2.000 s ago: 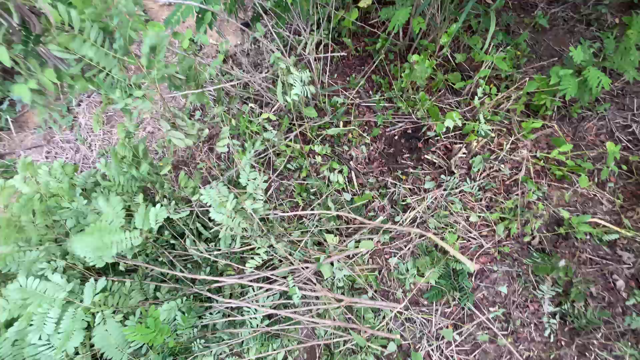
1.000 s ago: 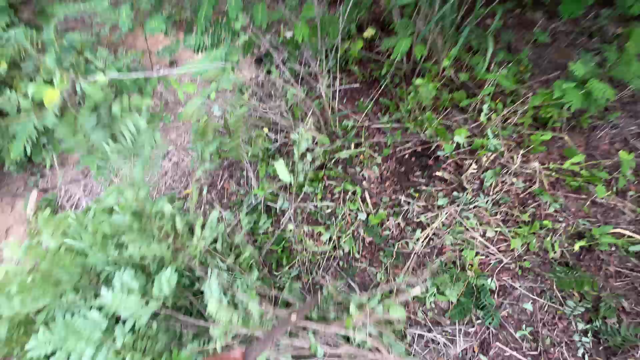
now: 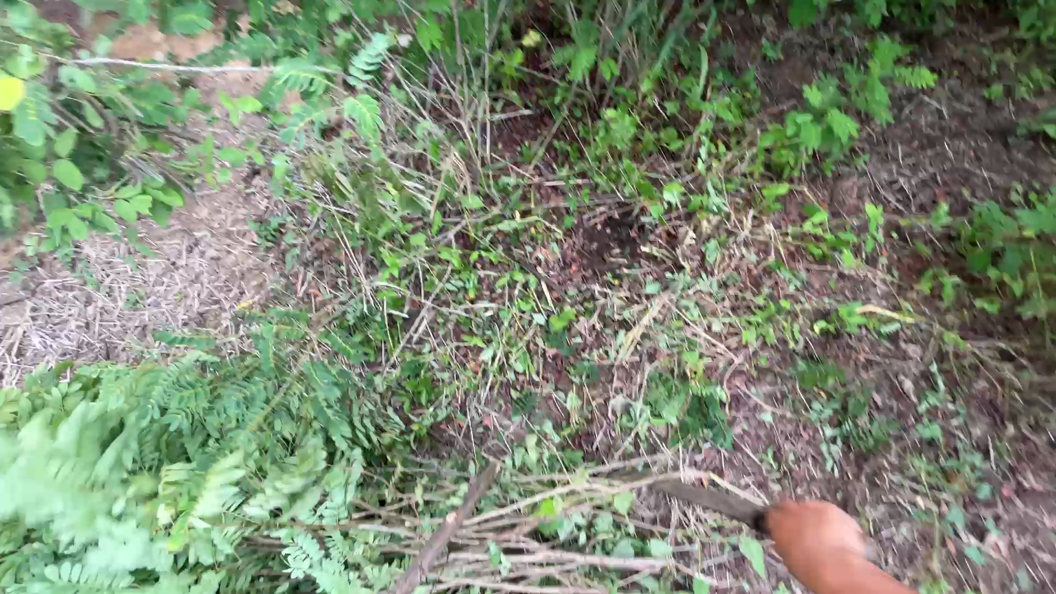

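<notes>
My right hand (image 3: pixel 813 532), low at the right, is closed around the handle end of a dark-bladed cutting tool (image 3: pixel 709 497), which looks like a machete. Its blade points left, and its far end lies among thin cut stems (image 3: pixel 569 561). Left of the blade, a thicker brown stick (image 3: pixel 445 532) slants up from the bottom edge; what its lower end rests on is out of view. Leafy cut branches (image 3: pixel 206 462) with feathery leaflets fill the lower left beside the stems. My left hand is not visible.
Dry straw and bare soil (image 3: pixel 165 272) lie at the left. Upright thin stalks and green undergrowth (image 3: pixel 610 124) stand along the top. Low leafy plants (image 3: pixel 825 124) grow at the right over brown, littered ground. A pale twig (image 3: pixel 190 68) crosses the upper left.
My right hand with the bladed tool has come into view at the lower right. The thick brown stick, absent two seconds ago, now stands out over the stems.
</notes>
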